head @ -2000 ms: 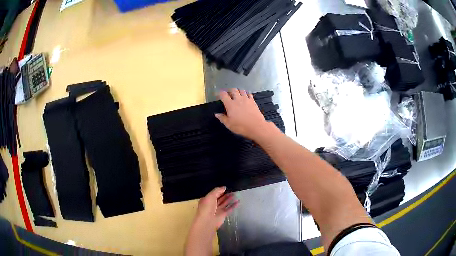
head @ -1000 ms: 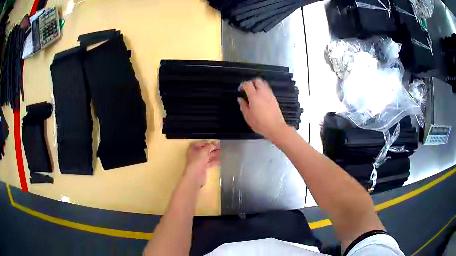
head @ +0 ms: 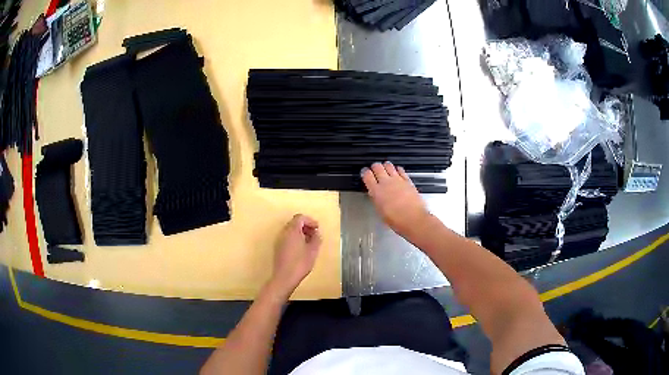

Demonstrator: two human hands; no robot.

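A wide block of black strips [head: 352, 121] lies side by side in front of me, across the joint of the tan tabletop and the metal surface. Its ends are uneven at the right. My right hand [head: 394, 194] lies with its fingertips on the lowest strips, near the block's lower right edge, holding nothing that shows. My left hand [head: 299, 245] is below the block over the tan tabletop, apart from the strips. Its fingers are curled in and nothing shows in it.
Two long black stacks [head: 183, 139] and a shorter one [head: 59, 198] lie left. A calculator [head: 73, 29] is at upper left. More strips [head: 385, 9] fan out at the top. Crumpled clear bags [head: 546, 110], tied black bundles [head: 546, 209] and a scale [head: 642, 177] are at right.
My right hand has moved from the middle of the block down to its lower edge. My left hand has drawn back from the block's lower edge. The view has shifted slightly.
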